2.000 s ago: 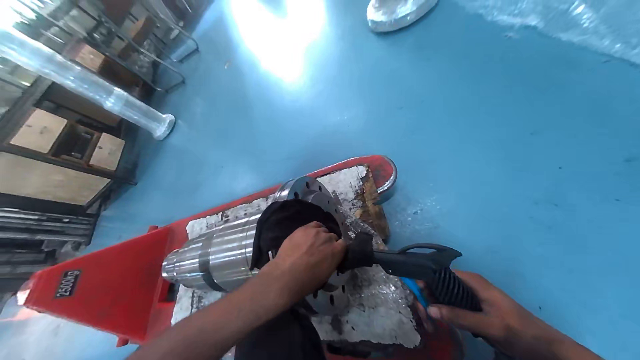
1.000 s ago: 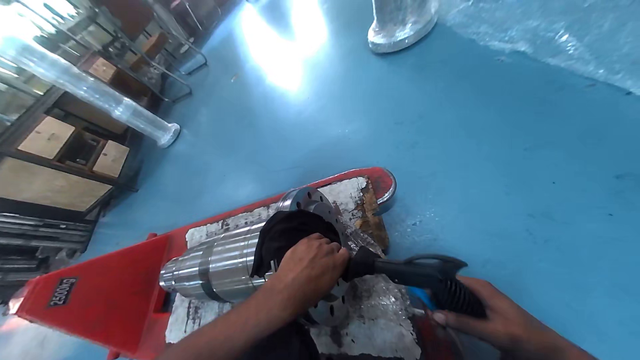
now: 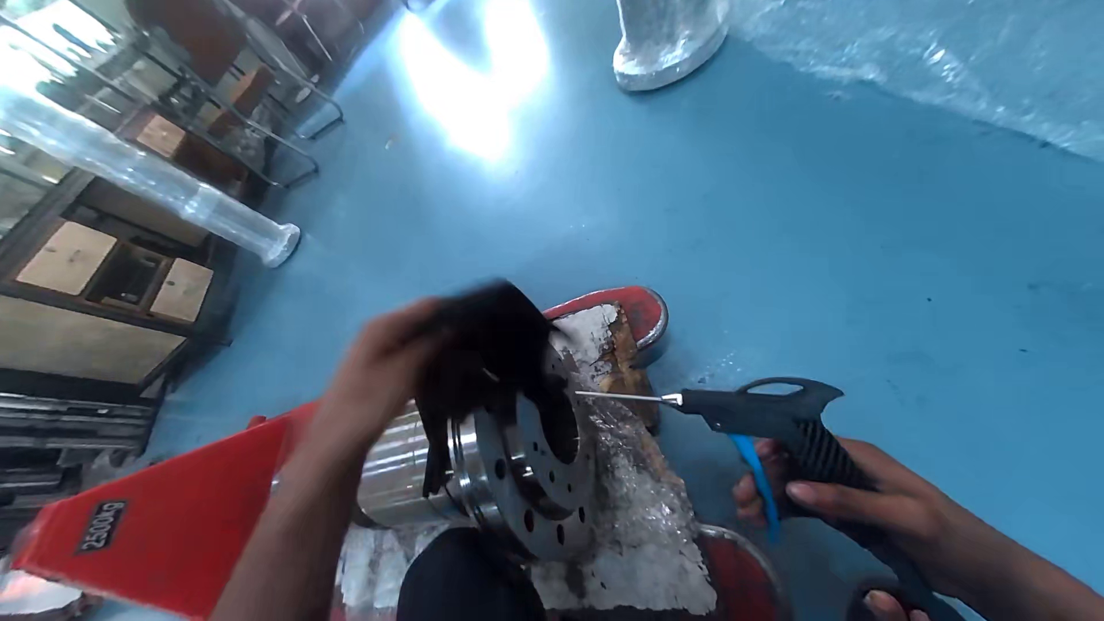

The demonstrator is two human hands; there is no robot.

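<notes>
My left hand (image 3: 388, 354) grips a black cloth (image 3: 496, 345), blurred by motion, above the flanged end of a shiny metal cylinder (image 3: 401, 470). Part of the cloth hangs down beside the flange (image 3: 561, 517), which has a ring of holes and a wide central bore. In my right hand (image 3: 862, 492) is a black air blow gun (image 3: 759, 414) with a blue strap or trigger piece (image 3: 759, 487). Its thin metal nozzle points left, toward the flange's bore; whether the tip touches the flange cannot be told.
The cylinder lies on a worn white board (image 3: 638, 569) with plastic film, on a red pallet truck (image 3: 190, 509). My knee (image 3: 466, 578) is close to the flange. Plastic-wrapped columns (image 3: 207, 203) and a cabinet (image 3: 112, 267) are at the left; another wrapped base (image 3: 673, 52) stands at the top.
My left hand has lifted the black cloth off the flange area, up and to the left. The blow gun's thin nozzle and the flange's bore now show, where hand and cloth covered them before.
</notes>
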